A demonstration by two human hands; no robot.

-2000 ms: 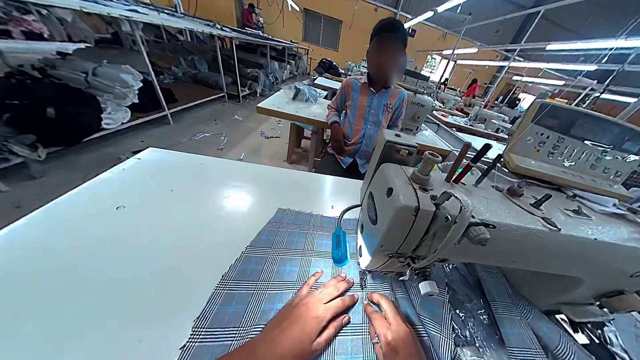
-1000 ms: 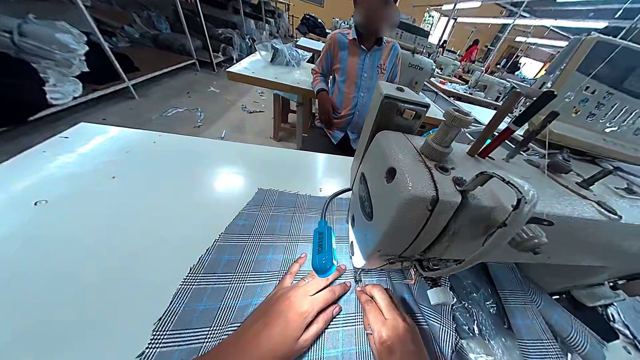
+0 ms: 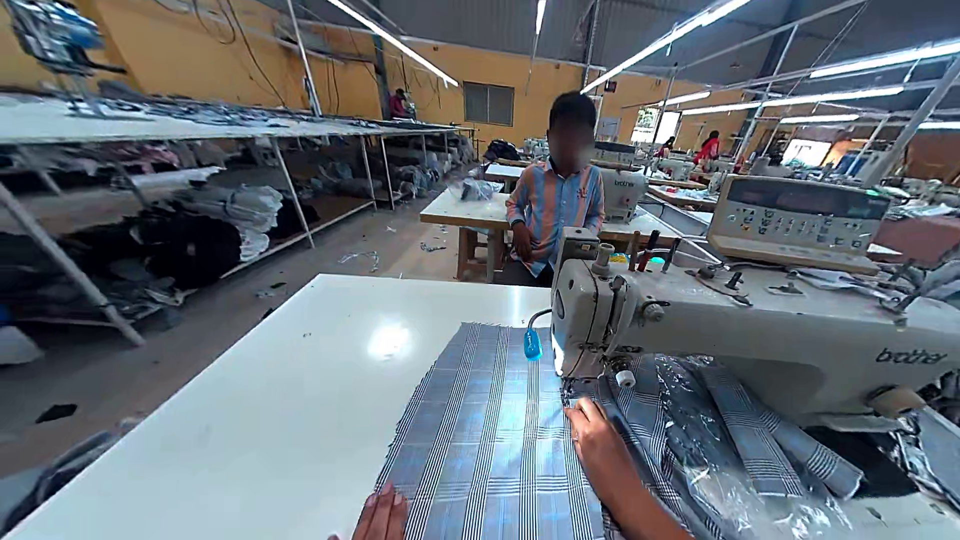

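Note:
A grey plaid fabric panel (image 3: 480, 435) lies on the white table and runs under the presser foot (image 3: 568, 388) of a Brother industrial sewing machine (image 3: 750, 330). My right hand (image 3: 600, 442) is at the fabric's right part, fingertips just in front of the foot; whether they pinch cloth I cannot tell. Near the panel's lower left edge, my left hand (image 3: 382, 516) rests with its fingers on the cloth, partly cut off by the frame. A small blue lamp (image 3: 532, 345) on a bent neck hangs left of the needle area.
More plaid cloth (image 3: 750, 435) and clear plastic wrap (image 3: 697, 465) lie under and before the machine arm. A person (image 3: 559, 195) stands beyond the white table (image 3: 247, 420). A control panel (image 3: 799, 221) sits atop the machine. Shelves with bundled cloth (image 3: 232, 210) stand at left.
My left hand has moved from beside the needle area down and left to the panel's lower edge. My right hand stays near the foot. The view has tilted up.

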